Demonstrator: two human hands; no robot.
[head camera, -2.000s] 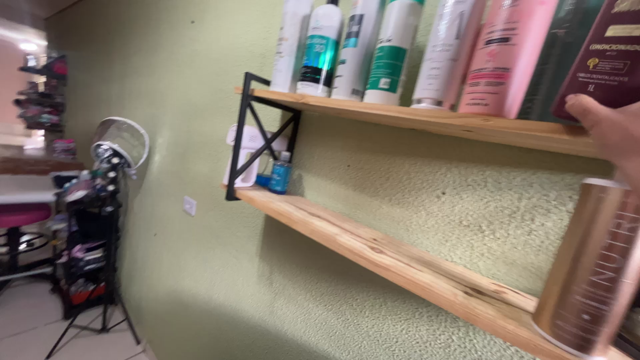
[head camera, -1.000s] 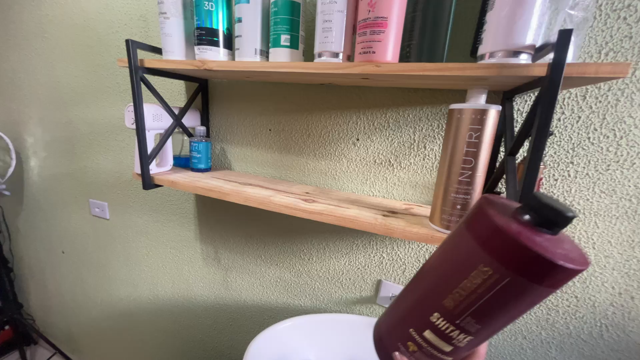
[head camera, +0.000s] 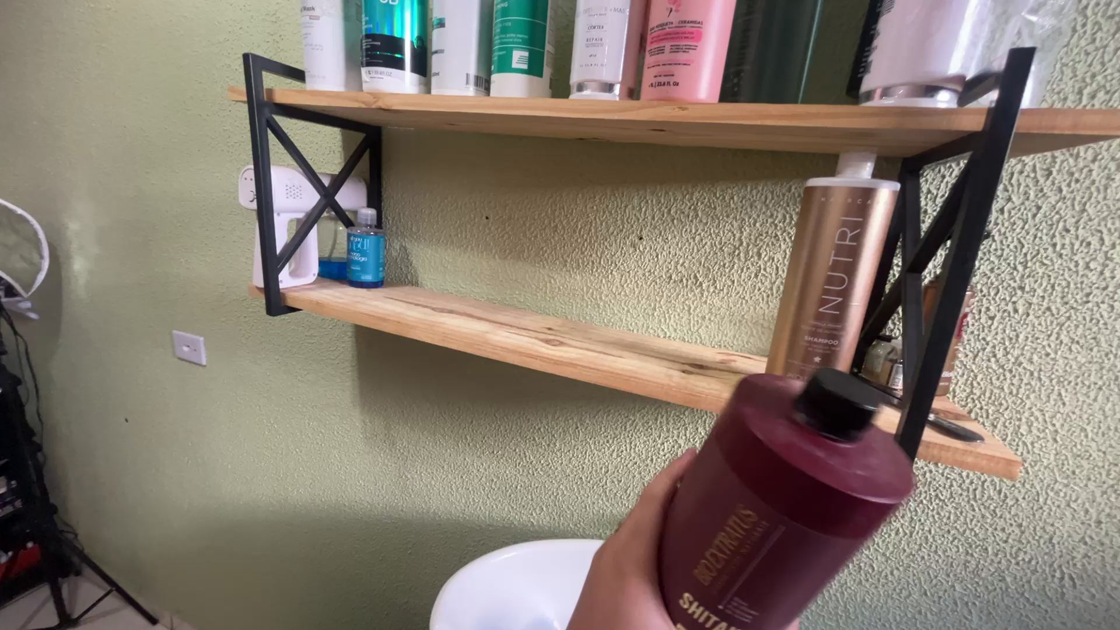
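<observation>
My left hand (head camera: 634, 556), low and right of centre, grips a dark maroon plastic bottle (head camera: 787, 499) with a black cap. The bottle leans to the right, its printed front towards me; its base is out of frame. Behind it on the lower shelf stands a gold shampoo bottle (head camera: 831, 271), partly covered by the maroon one. My right hand is not seen.
The wooden upper shelf (head camera: 612, 118) carries several hair-product bottles. A small blue bottle (head camera: 366, 254) and a white handheld device (head camera: 284, 210) stand on the lower shelf (head camera: 525, 341). Below is a white basin (head camera: 516, 582). Black metal brackets (head camera: 971, 254) hold the shelves.
Two seconds ago a hand touched the maroon bottle on the upper shelf; now it is held below, off the shelf. The view has swung right.
</observation>
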